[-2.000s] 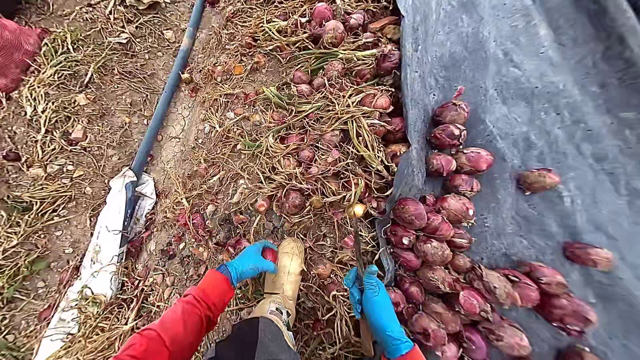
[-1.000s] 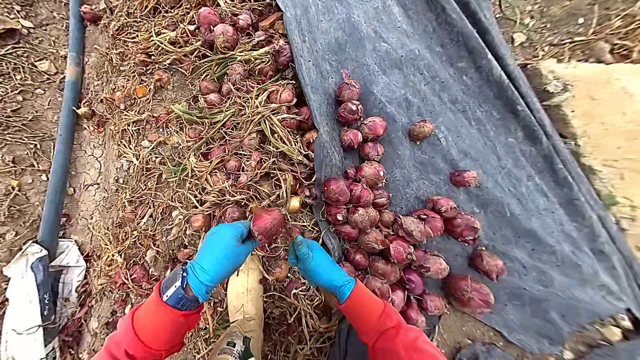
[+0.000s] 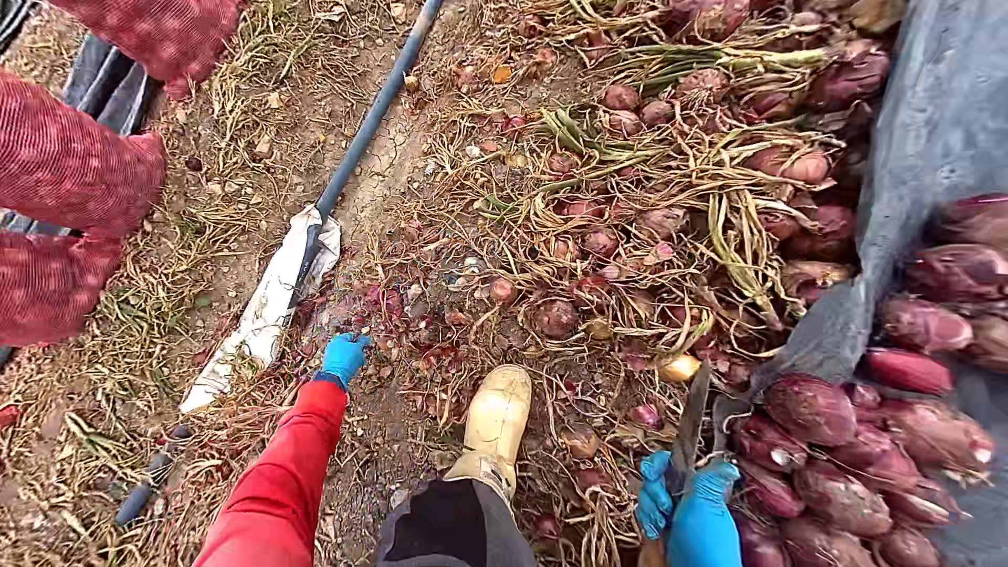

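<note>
My left hand (image 3: 344, 359), in a blue glove, is stretched out over the littered soil beside a white cloth-like wrap (image 3: 264, 311); no onion shows in it, and its fingers are too small to read clearly. In a matching glove, my right hand (image 3: 683, 504) grips a knife (image 3: 691, 417), its blade pointing up the view next to the sheet's edge. Red onions (image 3: 839, 488) are heaped on the grey sheet (image 3: 917, 150) right of that hand. More onions (image 3: 555, 318) with dry stalks lie on the ground ahead of my boot (image 3: 499, 417).
Red mesh sacks (image 3: 71, 157) lie at the left. A blue-grey pipe (image 3: 378, 110) runs along the soil and enters the white wrap. Dry onion tops and skins are strewn across the ground. A yellowish onion (image 3: 679, 368) rests near the knife tip.
A second ago my left hand held a red onion close to my right hand; now it is far out to the left, apart from the right. The view has swung left.
</note>
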